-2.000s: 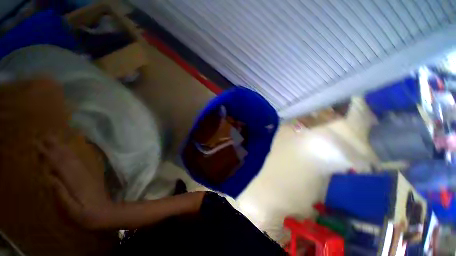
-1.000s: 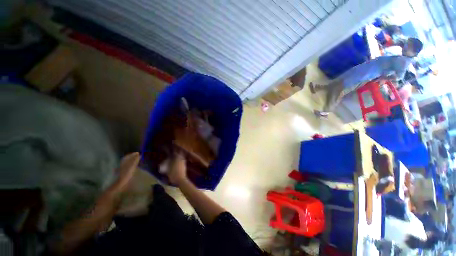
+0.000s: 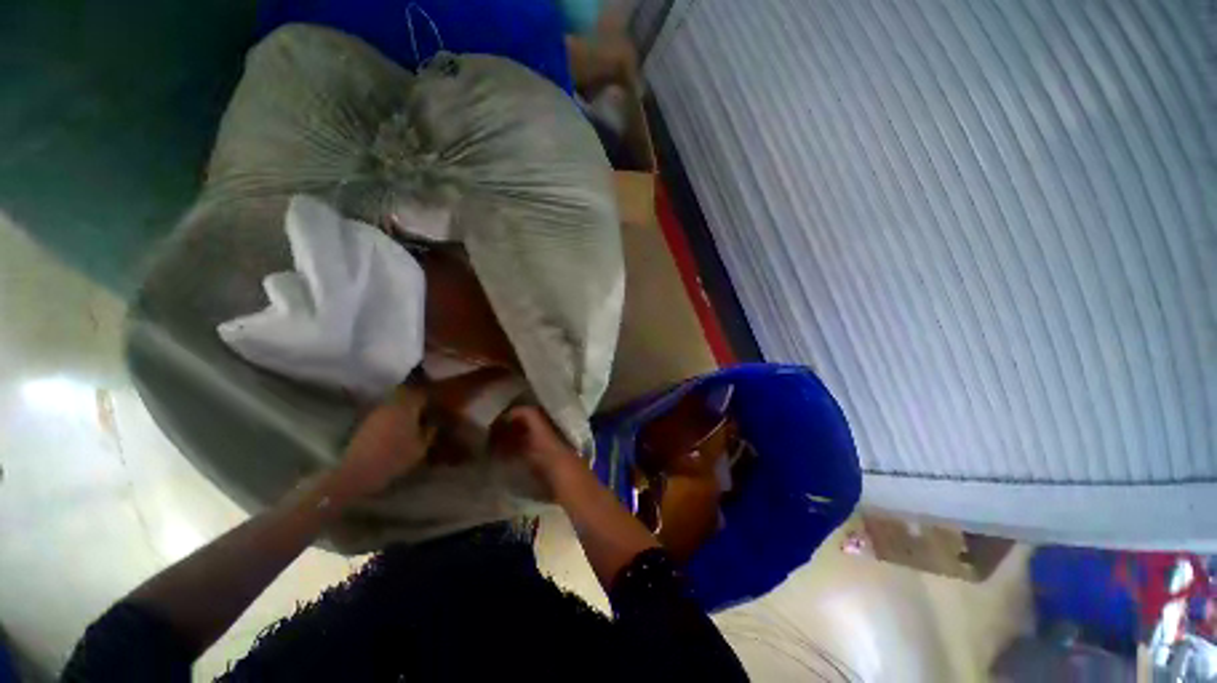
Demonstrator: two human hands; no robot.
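Note:
A bulging grey-beige woven sack [image 3: 534, 200] stands in front of me, with a torn opening in its side. Orange-brown pieces [image 3: 461, 310] show inside the opening. A white sheet [image 3: 340, 300] lies on the sack, left of the opening. My left hand [image 3: 387, 438] and my right hand [image 3: 527, 438] are at the lower part of the opening, with brown and white pieces between them. The fingers are blurred and partly hidden, so their grip is unclear. A blue bin [image 3: 801, 467] stands right of the sack, holding brown and white pieces.
A white ribbed roller shutter [image 3: 934, 240] rises at the right. A cardboard box [image 3: 635, 196] stands behind the sack, beside a blue container or cover [image 3: 494, 24]. A dark green sack [image 3: 100, 120] is at the left. Another cardboard box [image 3: 921, 547] lies beyond the bin.
The view has swung back to the sack. My right hand has left the inside of the blue bin, and both hands are now at the sack's opening.

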